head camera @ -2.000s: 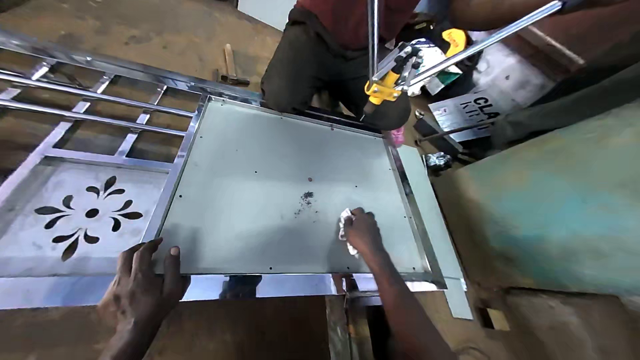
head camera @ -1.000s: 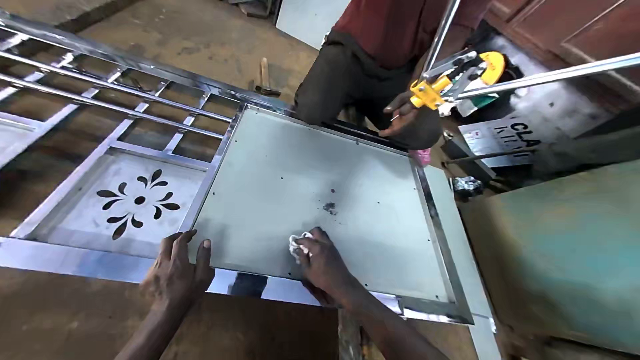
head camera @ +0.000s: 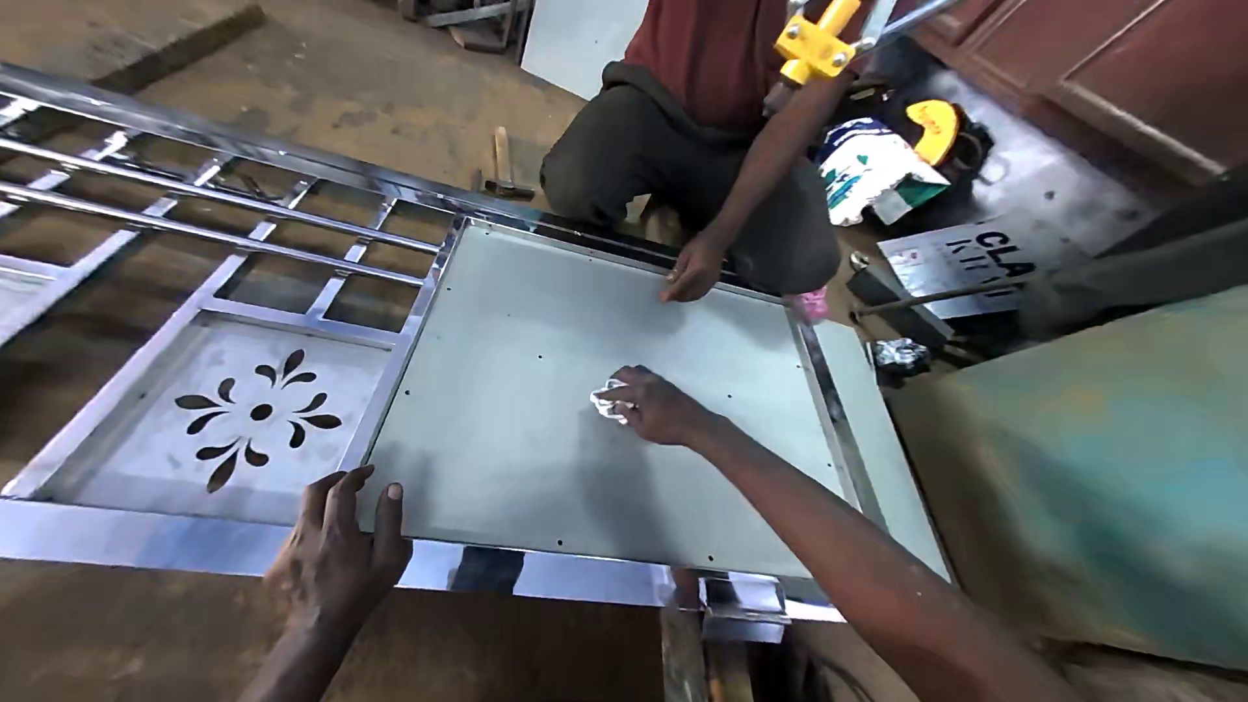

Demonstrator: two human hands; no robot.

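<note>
A pale sheet panel with small dark holes along its edges lies in a shiny metal frame. My right hand grips a crumpled white cloth or paper against the middle of the panel. At the panel's near left corner, my left hand rests on the frame with its fingers apart and holds nothing. To the left, within the same framework, sits a metal panel with a cut-out flower pattern.
Across the panel, a person crouches with one hand over its far edge. A hammer lies on the floor. A yellow tool juts in overhead. At the right are a lettered plate and a greenish board.
The dark smudge seen on the panel before no longer shows. My right hand has moved with the cloth to the panel's middle. The other person's hand now reaches over the panel's far edge.
</note>
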